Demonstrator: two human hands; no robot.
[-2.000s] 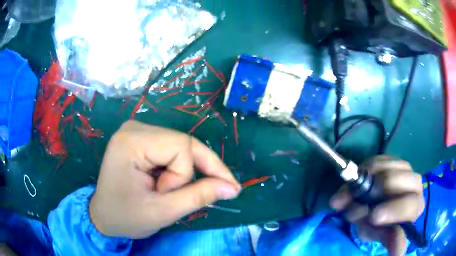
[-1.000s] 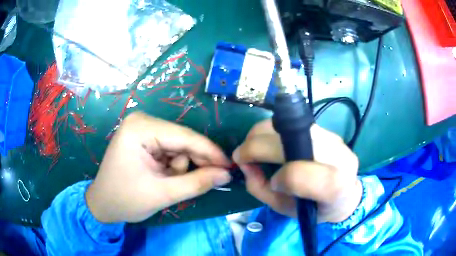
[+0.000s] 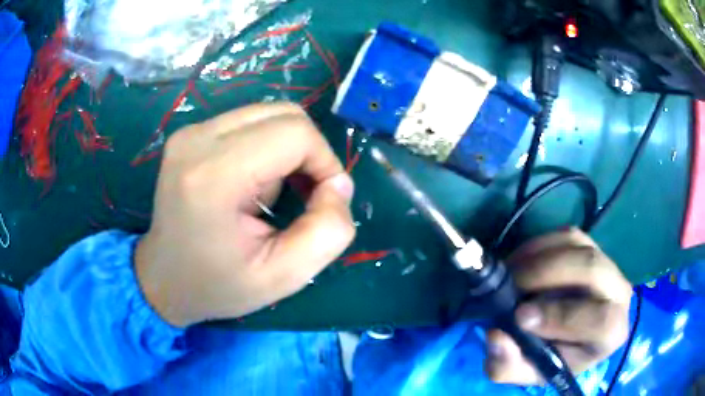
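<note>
My left hand [image 3: 247,209] is bare, thumb and forefinger pinched together, with a short red wire [image 3: 355,161] showing at the fingertips. A thin silvery strand [image 3: 264,207] shows in the curl of its fingers. My right hand [image 3: 568,305] holds the black handle of a soldering iron [image 3: 429,210]. The iron's tip points up and left, just right of my left fingertips and below the blue block. The blue block [image 3: 437,104] with a white band lies on the green bench. What the pinch hides is too small to tell.
A pile of red wires [image 3: 42,116] lies at left, beside a blue bin [image 3: 11,77]. A shiny clear bag [image 3: 147,35] and stray wires lie at the back. Red bits [image 3: 367,256] lie near my left hand. The black station [image 3: 603,46] stands at back right, its cord [image 3: 568,179] looping right of the block.
My hands were together at the fingertips a second ago; they are now apart. The iron has swung from upright to pointing up-left, its tip now near my left fingertips.
</note>
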